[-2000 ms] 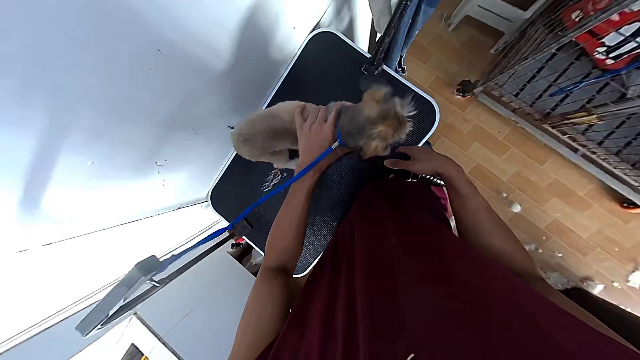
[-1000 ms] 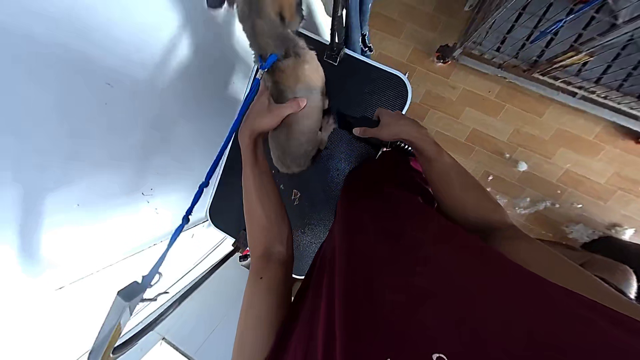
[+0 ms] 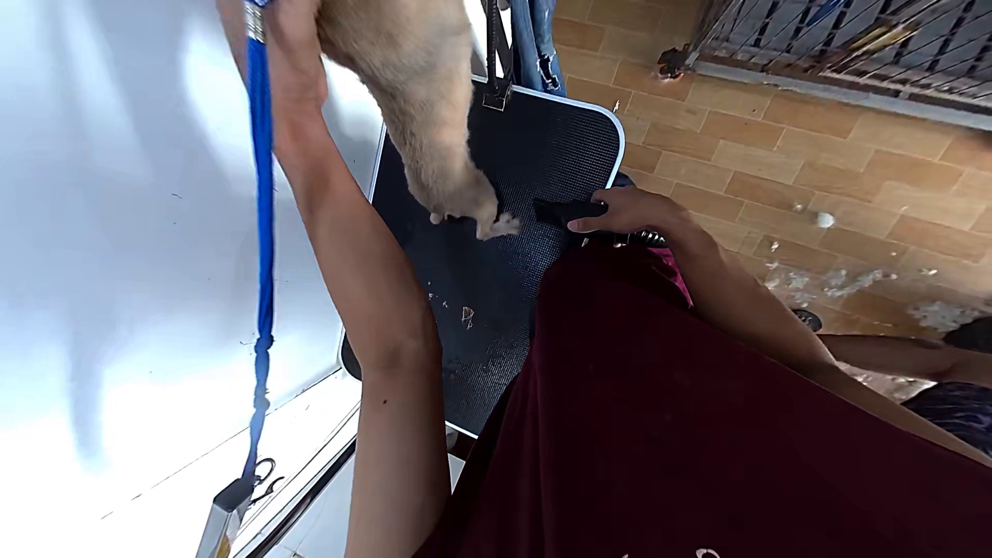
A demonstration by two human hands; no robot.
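A small tan dog (image 3: 422, 85) is stretched upright at the top of the view, its hind paws on the black ribbed grooming table (image 3: 542, 147); its head is out of frame. My left hand (image 3: 291, 46) is at the dog's upper body, partly cut off by the top edge, so its fingers are hidden. Beside it a blue leash (image 3: 263, 194) with a metal clasp runs down to a metal arm. My right hand (image 3: 632, 211) grips a black tool (image 3: 564, 211), probably a hair clipper, just right of the hind paws. Cut hair (image 3: 467, 316) lies on the table.
A white wall (image 3: 139, 232) borders the table's left side. A metal bracket (image 3: 497, 94) stands at the far edge, near a person's jeans (image 3: 540, 46). A wire cage (image 3: 852, 46) is at upper right. Hair tufts (image 3: 825, 220) dot the tiled floor; another person's arm (image 3: 883, 355) shows at lower right.
The dog, lying or crouched low across the table two seconds ago, is now raised upright toward the far end. My left hand has moved up and away with it. My right hand stays near the table's right edge.
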